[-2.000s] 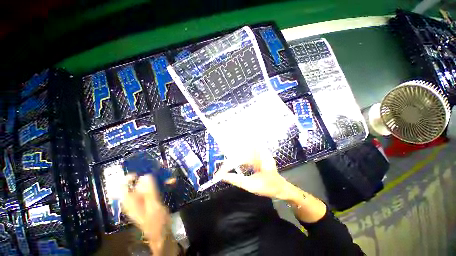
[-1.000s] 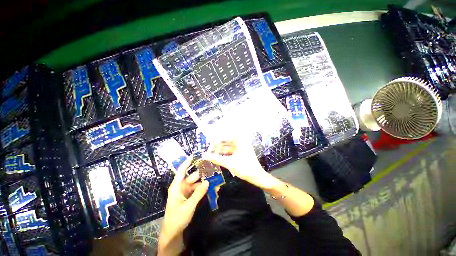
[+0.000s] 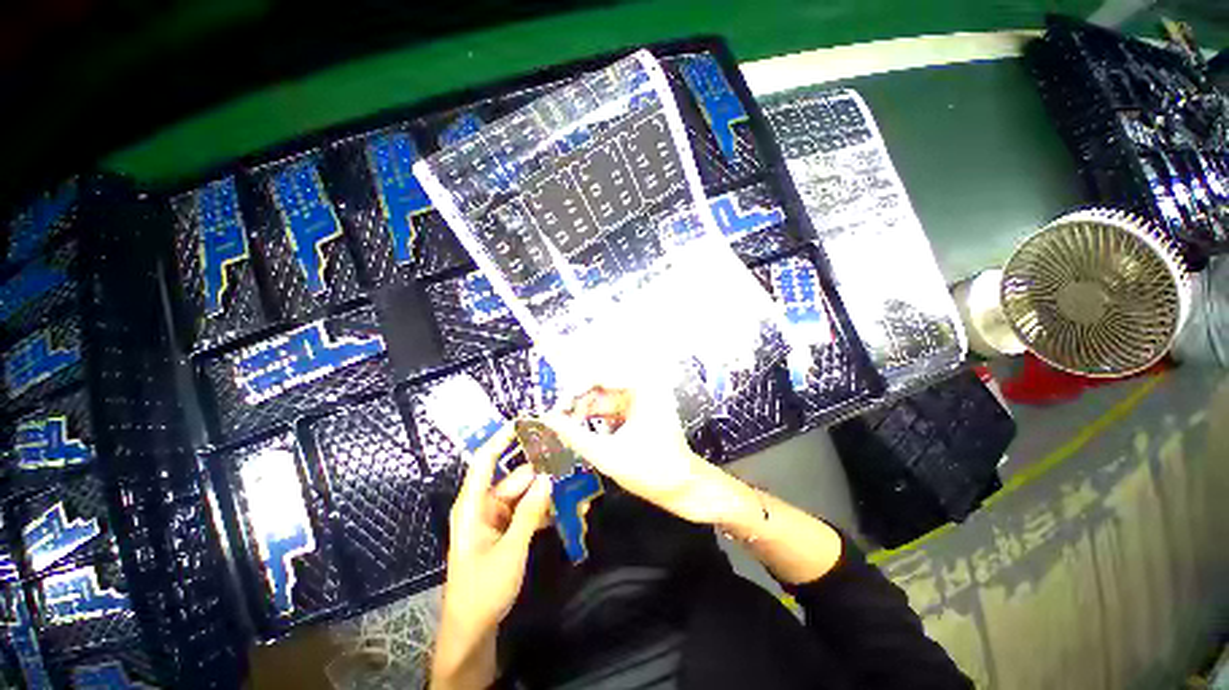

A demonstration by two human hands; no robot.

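A flat electronic part (image 3: 576, 507) with a grey-brown block end and a blue stepped tail is held just in front of the tray's near edge. My left hand (image 3: 493, 532) grips its block end. My right hand (image 3: 650, 452) touches the upper edge of the block with its fingertips; whether it holds a small adhesive piece cannot be told. A glossy adhesive sheet (image 3: 593, 189) with dark rectangles lies over the black component tray (image 3: 404, 324), its lower part washed out by glare, reaching my right hand. Blue parts sit in the tray pockets.
A second adhesive sheet (image 3: 863, 229) lies at the tray's right end. A cream desk fan (image 3: 1094, 293) stands at right, above a black bundle (image 3: 923, 445). A neighbouring tray with blue parts (image 3: 54, 445) is at left. More black trays (image 3: 1139, 135) are at far right.
My left hand has brought the blue-tailed part from the near left of the tray to my right hand, leaving an empty near-row pocket. In the last second the hands barely moved.
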